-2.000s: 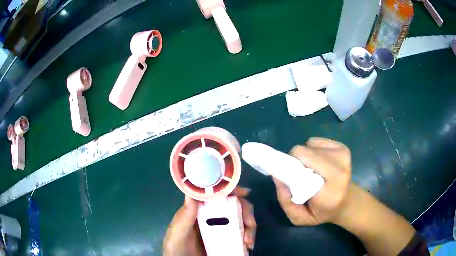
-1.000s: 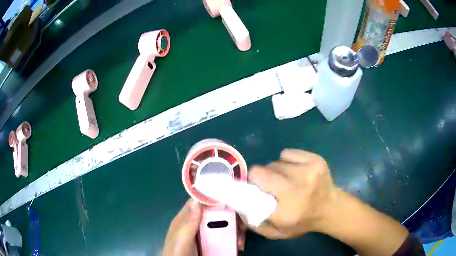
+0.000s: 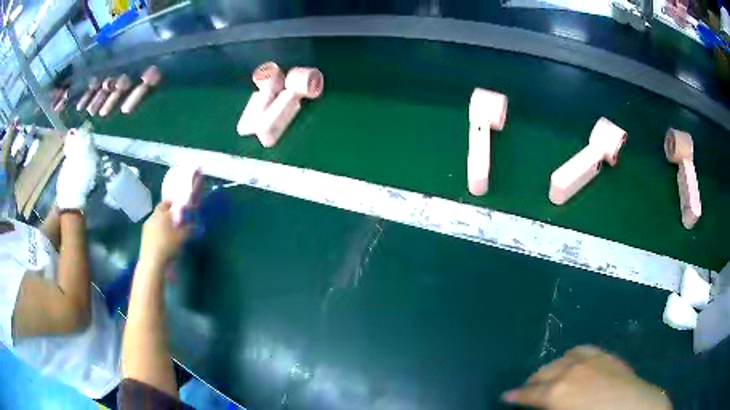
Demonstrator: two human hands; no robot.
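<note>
My left hand (image 3: 166, 232) is stretched out to the far left, near the white strip. It is closed on a pale pink mini fan (image 3: 182, 190), which is blurred and partly hidden by the fingers. My right hand (image 3: 596, 383) is low at the right, cut off by the bottom edge, over the dark green work surface (image 3: 432, 320). No cloth shows in it, and its palm side is hidden.
Several pink fans (image 3: 480, 144) lie on the green conveyor beyond the worn white strip (image 3: 400, 204). At left are another worker's white-gloved hand (image 3: 78, 168) and a white bottle (image 3: 128, 192). White folded wipes (image 3: 680, 311) and the dispenser bottle (image 3: 714, 316), cut off, are at right.
The view has swung left. My left hand has carried a fan from the middle to the far left. My right hand has moved away from the fan, and the white cloth no longer shows.
</note>
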